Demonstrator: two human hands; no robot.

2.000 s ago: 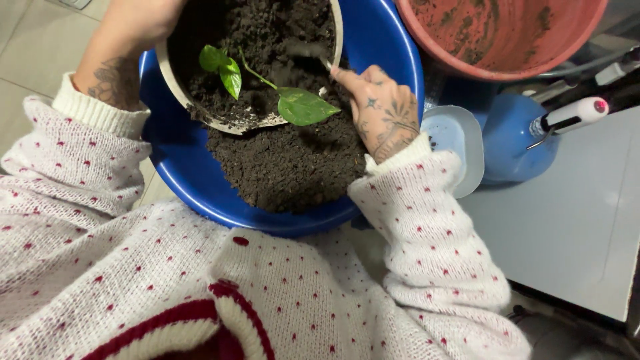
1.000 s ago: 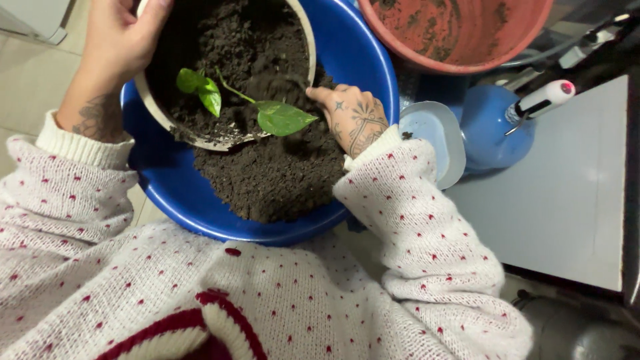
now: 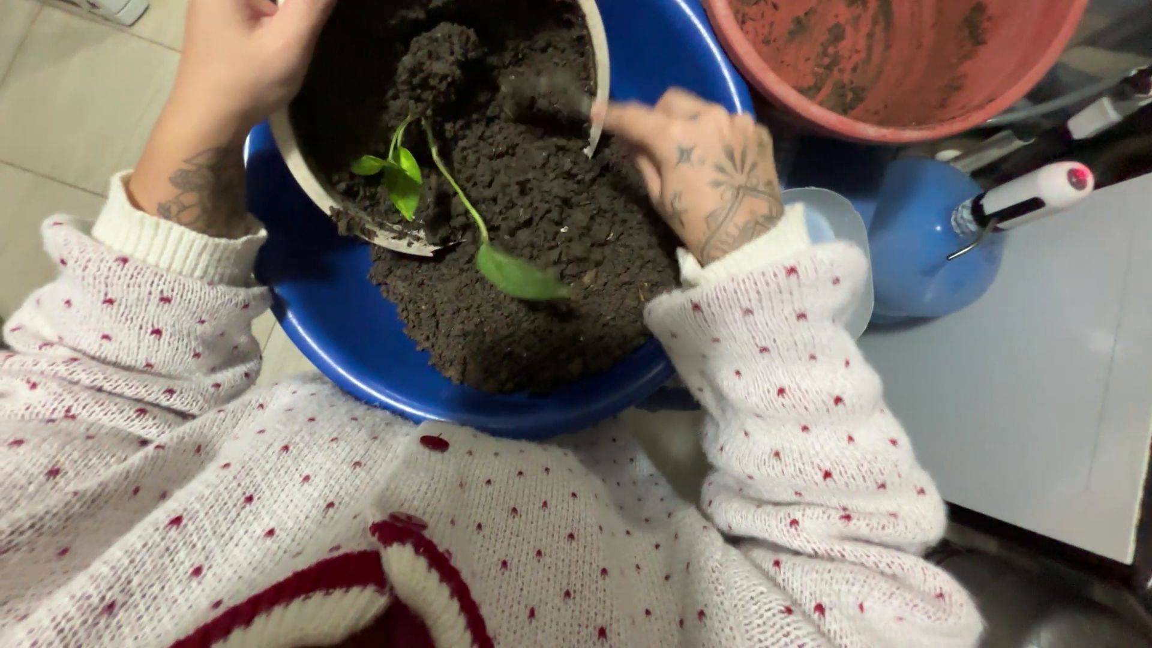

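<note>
My left hand [image 3: 256, 54] grips the rim of a pale pot [image 3: 301, 180], which lies tipped inside a blue plastic basin [image 3: 360, 382]. Dark soil [image 3: 531, 333] fills the pot and spreads out over its lower edge into the basin. A small green plant [image 3: 517, 274] lies on the soil, one leaf hanging beyond the pot. My right hand [image 3: 715, 171] is at the pot's right rim, index finger stretched out against it and blurred; whether the fingers hold anything cannot be told.
At the upper right is a soil-stained terracotta-coloured pot [image 3: 877, 117]. Below it stand a translucent plastic container [image 3: 841, 225] and a blue spray bottle [image 3: 936, 243] with a white nozzle. A pale flat surface [image 3: 1017, 387] extends at the right. Floor tiles [image 3: 81, 108] show at the left.
The soil and the plant's larger leaf have shifted down toward the basin's near side, and more soil lies past the pot's lower edge. My right hand stays by the right rim.
</note>
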